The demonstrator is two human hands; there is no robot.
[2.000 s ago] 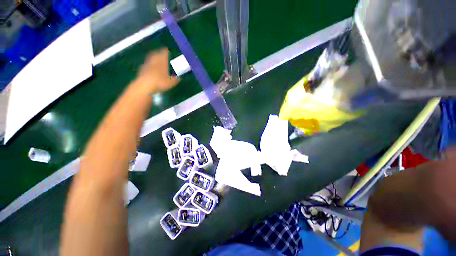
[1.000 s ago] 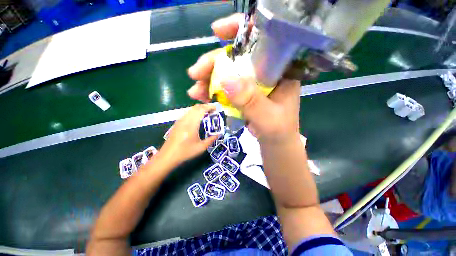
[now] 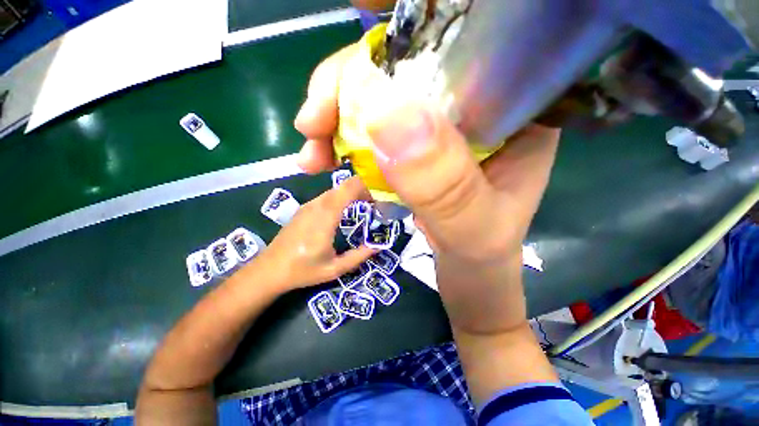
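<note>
My right hand [image 3: 453, 179] is closed around the yellow wrap [image 3: 359, 141] at the front of the large grey-blue glue gun [image 3: 533, 66], close to the camera. The gun's nozzle end [image 3: 391, 210] points down over the housings. My left hand [image 3: 312, 241] holds a white adapter housing [image 3: 381, 234] between thumb and fingers, just below the nozzle end. The housing's open side with dark insert faces up. More housings [image 3: 356, 303] lie clustered under and in front of the left hand. Whether the tip touches the housing is hidden.
Three housings [image 3: 222, 255] stand in a row at left, another housing [image 3: 280, 206] beside the rail [image 3: 150, 193]. One housing [image 3: 200, 131] lies on the green belt. White wipes [image 3: 421, 260] lie under the right forearm. A white sheet [image 3: 133, 54] is beyond. White housings [image 3: 697, 148] lie at far right.
Since two seconds ago, my right hand has taken hold of the gun and brought it over the cluster. My left hand came back from the belt and now holds a housing slightly lower than one second ago.
</note>
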